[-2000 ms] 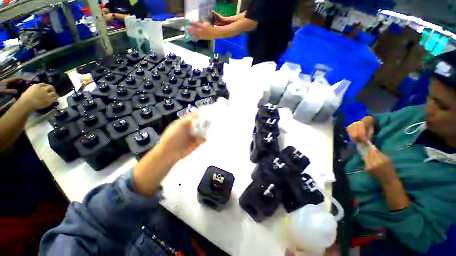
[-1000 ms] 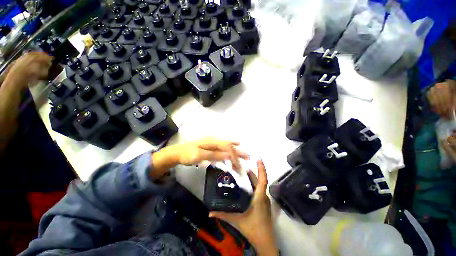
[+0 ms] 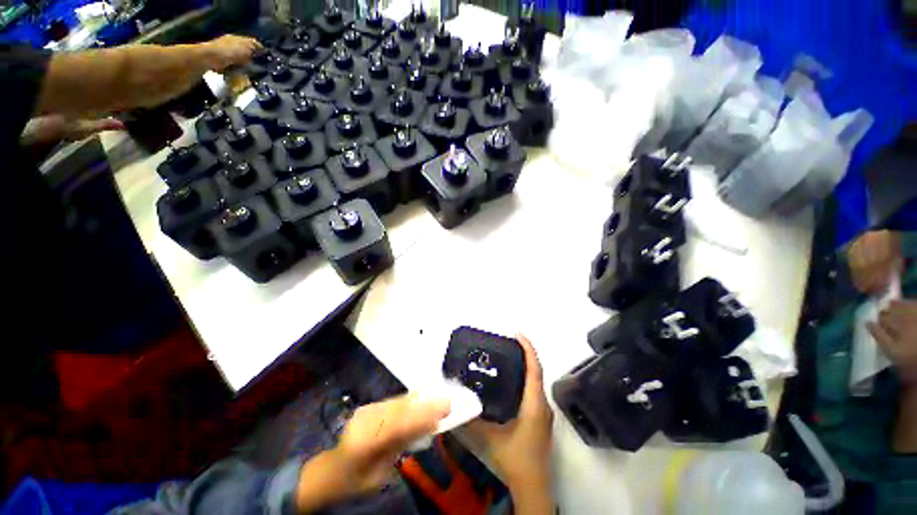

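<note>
A black cube unit (image 3: 486,354) with silver metal on its top is at the table's front edge. My right hand (image 3: 520,443) holds it from the right and below, with fingers along its right side. My left hand (image 3: 377,438) holds a small white cloth (image 3: 457,407) against the unit's lower left edge. The undersides of my fingers and the unit's bottom are hidden. Several more black units (image 3: 613,397) with silver prongs stand or lie just right of my right hand.
Dense rows of black units (image 3: 302,191) fill the left table. Frosted bags (image 3: 744,131) are at far right. A whitish bottle (image 3: 734,483) is at lower right. An orange-handled tool (image 3: 442,483) is below the edge. Another person's arm (image 3: 141,75) reaches in at left; a person's hands (image 3: 885,282) are at right.
The view has shifted. My left hand, first raised over the table, came down to the unit and now wipes lower at its left edge. My right hand has come in around the unit.
</note>
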